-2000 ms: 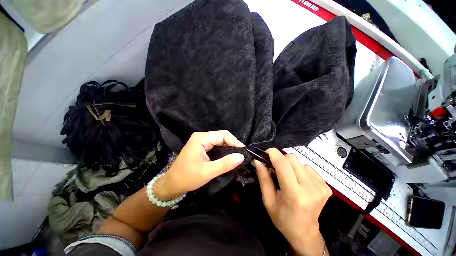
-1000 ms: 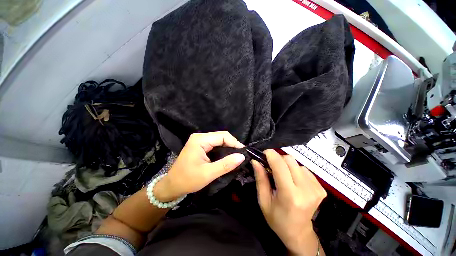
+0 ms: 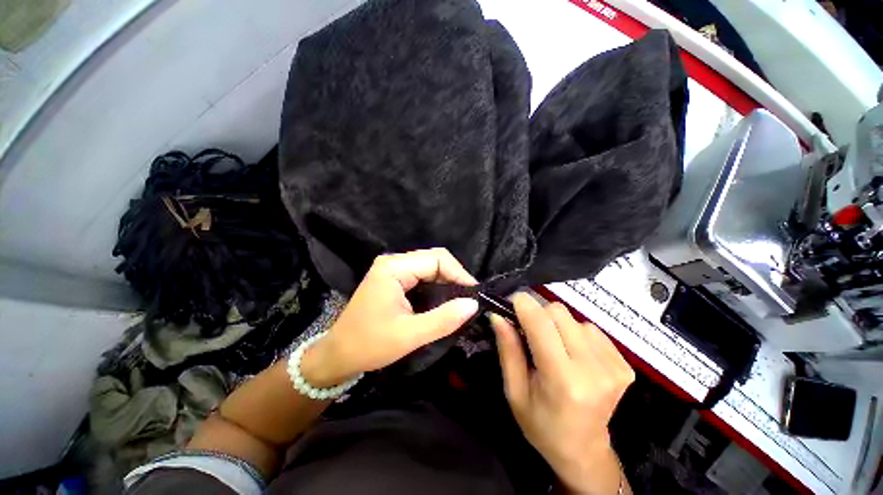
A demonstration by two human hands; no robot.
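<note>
A dark charcoal garment piece (image 3: 397,135) lies bunched over the table and hangs down to my hands. My left hand (image 3: 392,314), with a pale bead bracelet at the wrist, pinches the garment's edge between thumb and index finger. My right hand (image 3: 562,372) holds a slim dark pointed tool (image 3: 497,304), its tip at the pinched edge beside my left fingertips. Most of the tool is hidden by the right fingers. Any thread at the tip is too fine to tell.
An overlock machine (image 3: 750,193) stands at the right on the white, red-edged table (image 3: 629,324). A black plate (image 3: 712,329) and a smartphone (image 3: 819,408) lie near it. A bundle of black strips (image 3: 194,251) and olive-green cloth (image 3: 160,411) are at the left.
The pinched edge has shifted slightly, and a narrow ridge of cloth shows more above the fingertips. My right hand has moved slightly left since the oldest frame. Both hands keep their grip.
</note>
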